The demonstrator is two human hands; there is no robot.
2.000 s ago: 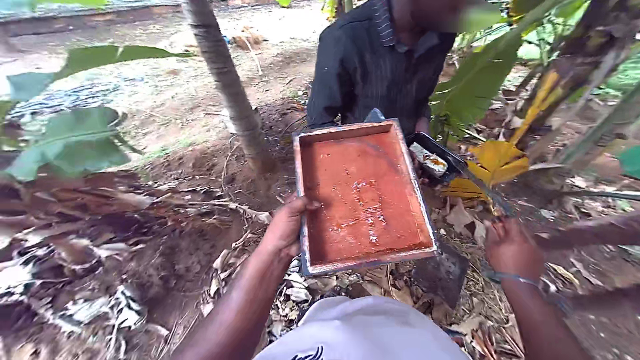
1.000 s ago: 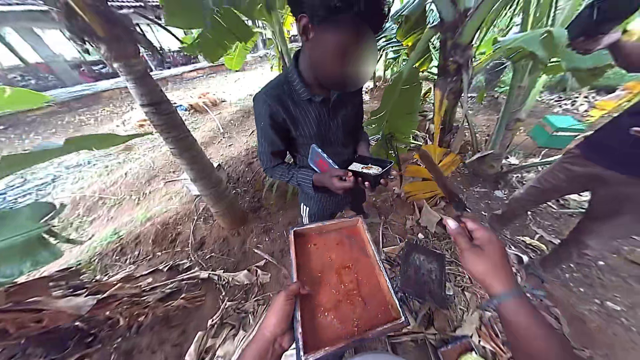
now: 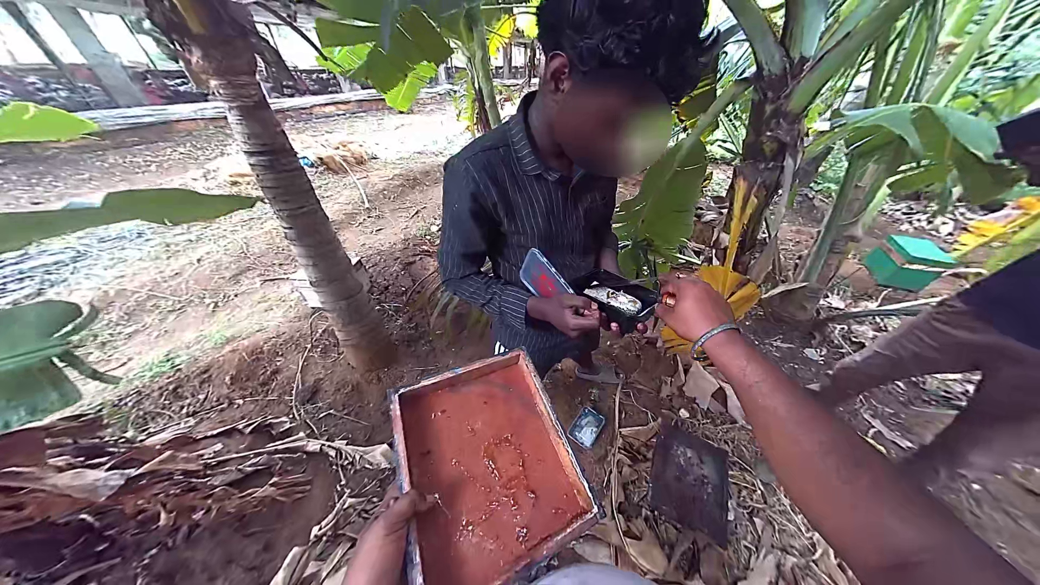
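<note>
My left hand (image 3: 390, 532) grips the left side of a shallow wooden box (image 3: 496, 479). Its inside is reddish-brown, with wet, shiny bits scattered over the bottom. My right hand (image 3: 695, 307), with a bangle at the wrist, reaches to the right edge of an open black container (image 3: 642, 286). A pale, whitish mass (image 3: 613, 299) lies in that container, which the person opposite holds in both hands. A clear lid with a red mark (image 3: 544, 275) stands tilted beside it. Whether my right fingers hold a tool or the container's rim is hidden.
A person in a dark striped shirt (image 3: 528, 203) is low in front of me. Another person's leg (image 3: 918, 357) is at the right. A tree trunk (image 3: 301, 211), a dark flat panel (image 3: 691, 479), a small clear container (image 3: 587, 427) and a green box (image 3: 908, 262) are around, among dry leaves.
My right hand has moved to the black container; one second ago it held a brown, blade-like tool apart from it. The wooden box, raised two seconds ago before the other person, is lower.
</note>
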